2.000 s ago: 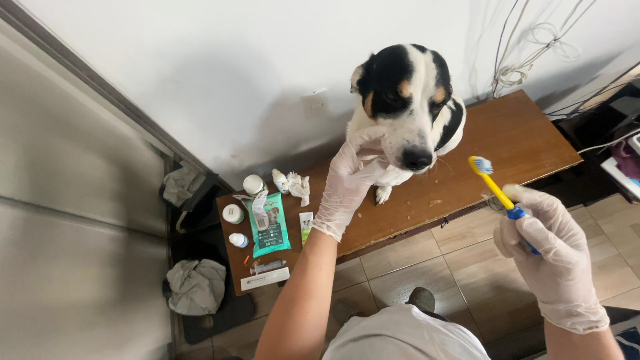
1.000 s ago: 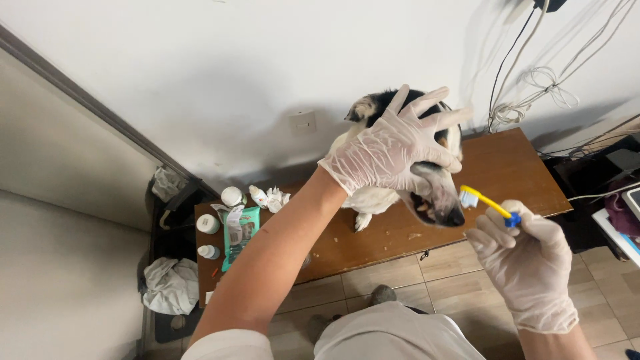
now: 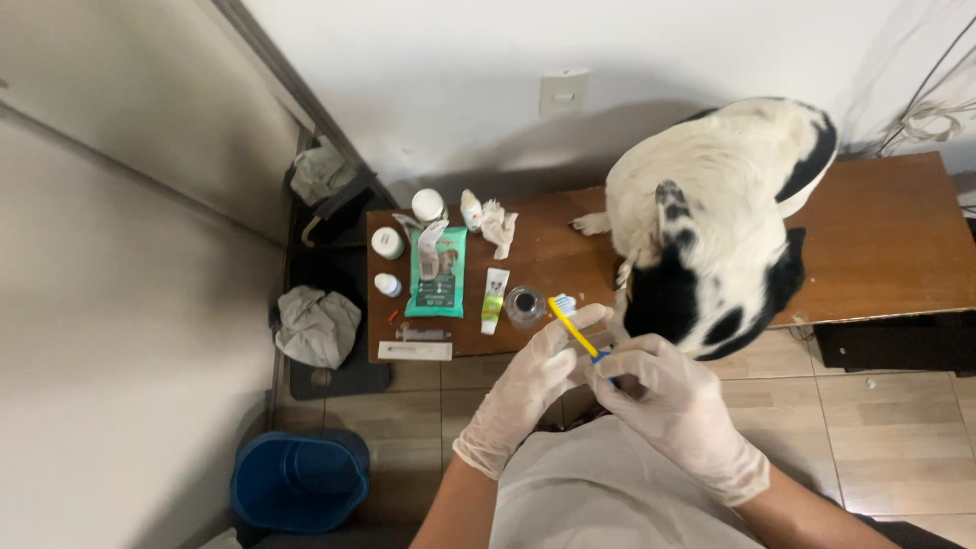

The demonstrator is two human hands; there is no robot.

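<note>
My right hand (image 3: 671, 404), in a white disposable glove, grips a yellow and blue toothbrush (image 3: 576, 329), its bristles up and to the left. Close beside it, my gloved left hand (image 3: 526, 381) has its fingers raised near the handle; whether it touches the brush or holds anything is unclear. A black and white dog (image 3: 709, 198) is on the wooden bench (image 3: 877, 252), head lowered just beyond my right hand. Left of the brush stand a clear container (image 3: 525, 306) and a green and white tube (image 3: 494, 302).
A teal wipes pack (image 3: 436, 293), a white jar (image 3: 429, 204), small bottles, crumpled tissue (image 3: 499, 229), a plastic syringe (image 3: 423, 335) and a white box (image 3: 415, 351) lie at the bench's left end. A blue bucket (image 3: 297, 480) stands on the floor. Cables (image 3: 926, 122) hang at right.
My left hand has let go of the dog's head and come beside my right, which has brought the toothbrush back from the dog's muzzle. The dog has turned and lowered its head. The view has shifted left.
</note>
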